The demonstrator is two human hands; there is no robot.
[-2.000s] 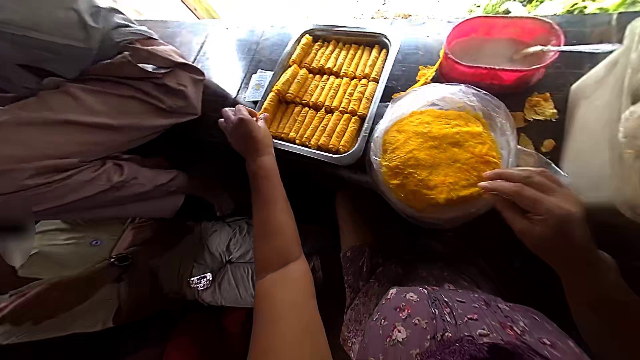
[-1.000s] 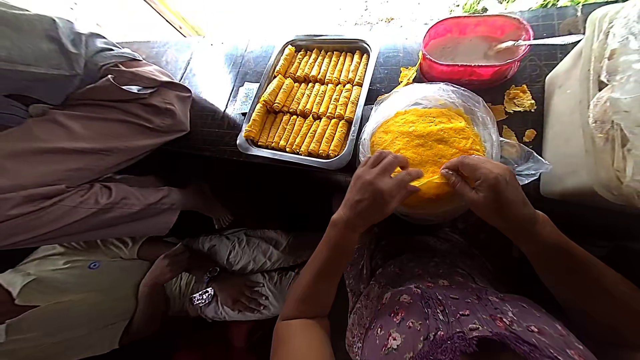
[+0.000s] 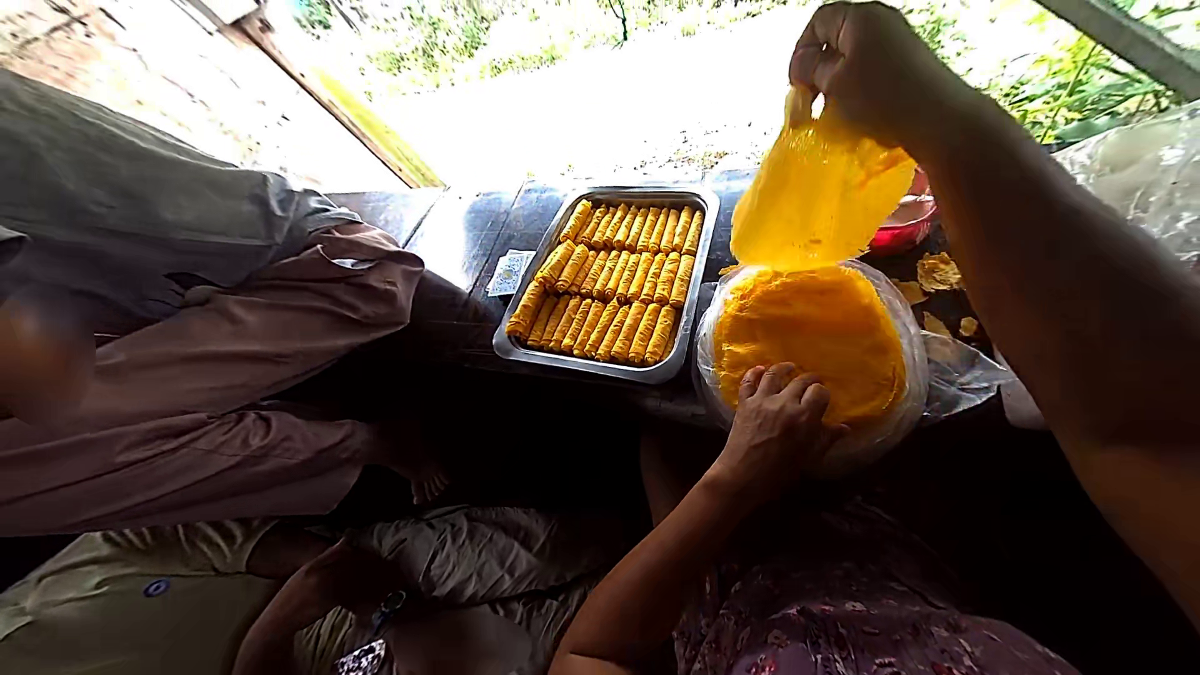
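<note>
My right hand (image 3: 862,75) is raised at the top right, its fingers closed on the upper end of a thin yellow wrapper sheet (image 3: 811,192) that hangs down. Below it lies a stack of round yellow wrapper sheets (image 3: 811,323) on clear plastic film (image 3: 914,366). My left hand (image 3: 783,412) rests with its fingertips on the near edge of the stack. To the left, a rectangular metal tray (image 3: 705,272) bears three rows of yellow filled rolls (image 3: 614,281). Whether the hanging sheet still touches the stack, I cannot tell.
Behind my right arm, a red bowl (image 3: 905,225) is partly hidden. Wrapper scraps (image 3: 937,272) lie on the dark tabletop (image 3: 469,225) right of the stack. A printed card (image 3: 509,273) lies left of the tray. Two people sit at the left, one in brown trousers (image 3: 253,366).
My right hand has risen from the stack with a sheet in it. My left hand was by the tray, then over the stack, and now rests at its near edge. The view has shifted.
</note>
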